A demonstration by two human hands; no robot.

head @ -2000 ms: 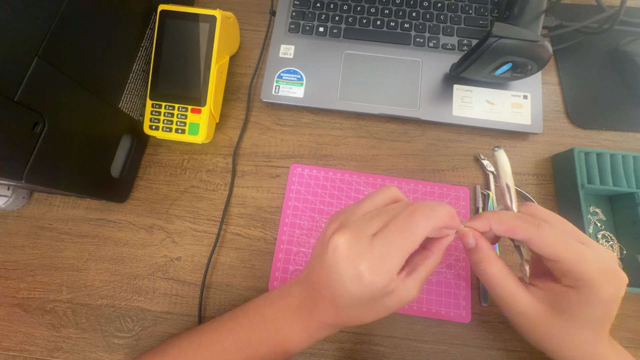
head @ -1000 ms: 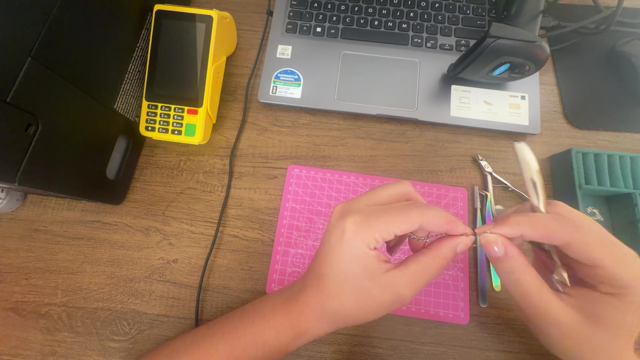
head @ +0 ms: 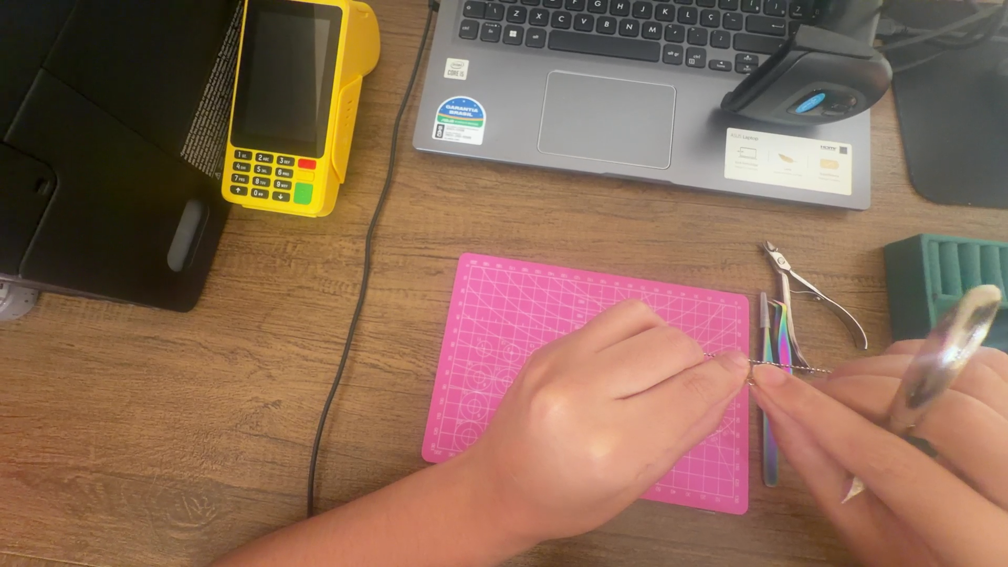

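Observation:
A thin metal chain (head: 791, 366) runs between my hands, over the right edge of the pink cutting mat (head: 504, 315). My left hand (head: 606, 425) pinches it between thumb and forefinger above the mat. My right hand (head: 890, 441) pinches at the same spot, its fingertips meeting the left ones, and also carries a silvery hand tool (head: 945, 354) across its palm; the tool's working end is partly hidden. Beside the mat lie iridescent tweezers (head: 769, 425) and, above them, metal nippers (head: 819, 295) with their handles spread.
A teal jewellery tray (head: 906, 291) stands at the right, partly behind my right hand. A laptop (head: 504, 134) with a black scanner (head: 819, 79) over it is at the back. A yellow card terminal (head: 346, 134), a black cable (head: 366, 260) and a black device (head: 118, 205) are on the left.
The chain now stretches toward my right palm. The silvery tool has tilted to the right in my right hand, and the nippers on the table show more fully.

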